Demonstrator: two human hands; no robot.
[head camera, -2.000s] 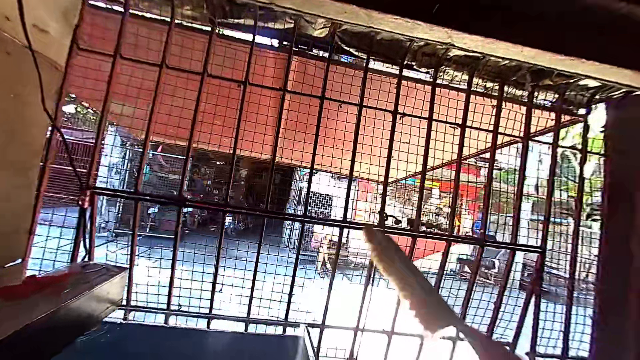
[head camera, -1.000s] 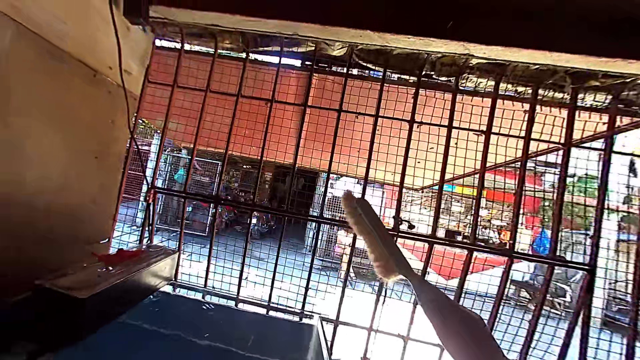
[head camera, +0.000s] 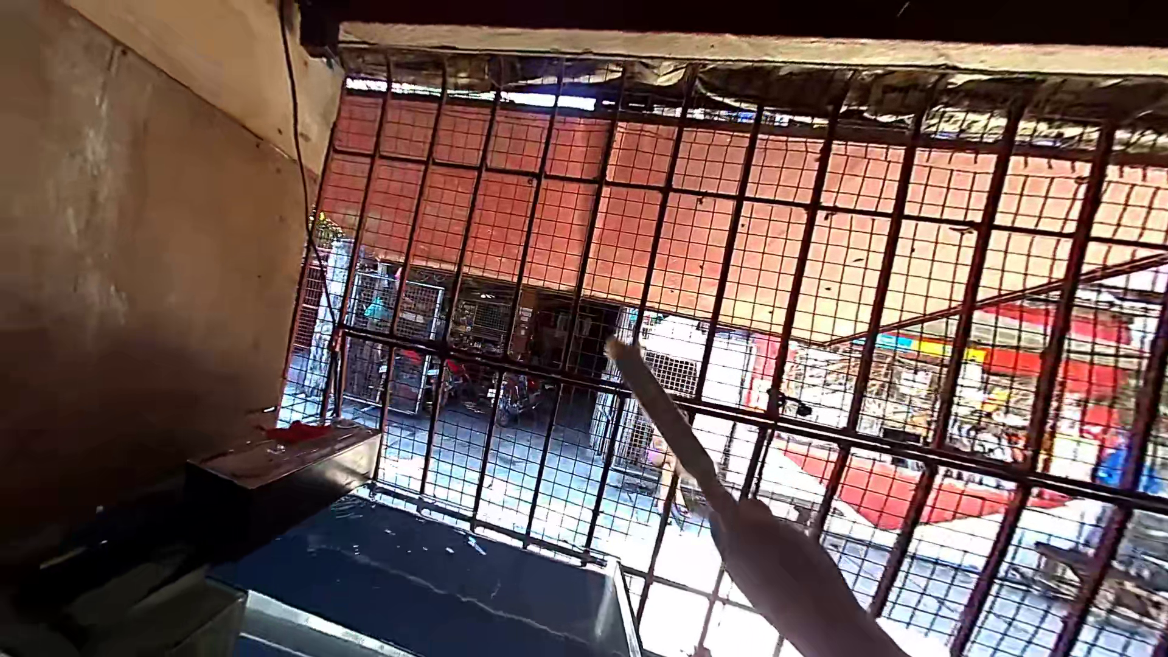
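Note:
My right hand (head camera: 776, 557) comes up from the lower right, dark against the bright light, with its fingers closed on the handle of a paint brush or similar long brush (head camera: 663, 411). The brush points up and to the left, its pale tip in front of a window grille of metal bars and wire mesh (head camera: 730, 255). Whether the tip touches the mesh, I cannot tell. My left hand is out of the picture.
At the lower left are a dark blue flat surface (head camera: 438, 575) with a metal edge and a box-like ledge (head camera: 292, 456) bearing a red item. A black cable (head camera: 294, 119) hangs along the brown wall (head camera: 137, 237). Motorcycles stand outside beyond the grille.
The view has shifted left, showing more of the wall. The brush has changed its angle, and its bristle side, plain earlier, now shows less.

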